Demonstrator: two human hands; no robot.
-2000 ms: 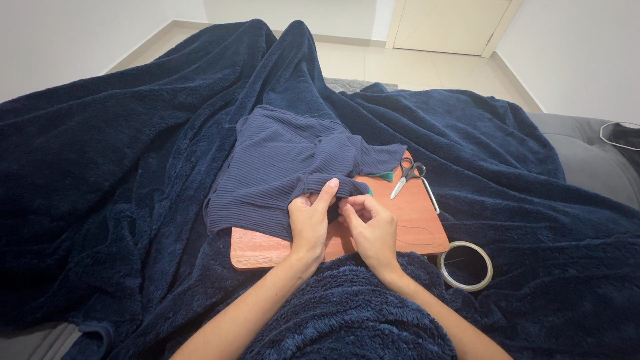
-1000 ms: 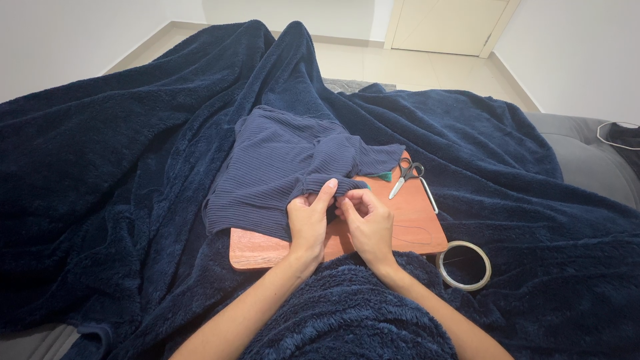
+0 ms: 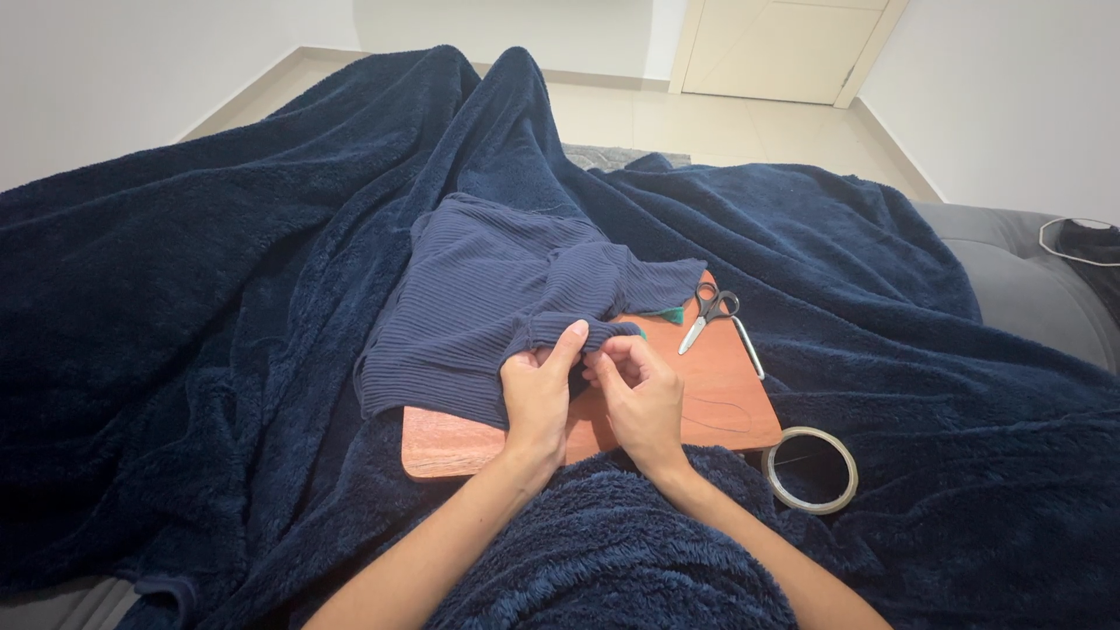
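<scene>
A ribbed navy garment lies over a wooden board on my lap. My left hand grips a folded edge of the garment, thumb on top. Close beside it, my right hand has its fingertips pinched at the same edge; whether they hold a needle or only fabric cannot be seen. Small green pieces show at the garment's right side. Black-handled scissors rest at the board's upper right, blades toward me. A thin dark thread curves over the board right of my right hand.
A roll of tape leans on the blanket at the board's lower right corner. A metal handle runs along the board's right edge. The dark blue plush blanket covers my legs and the grey sofa. A dark item with a pale cord lies far right.
</scene>
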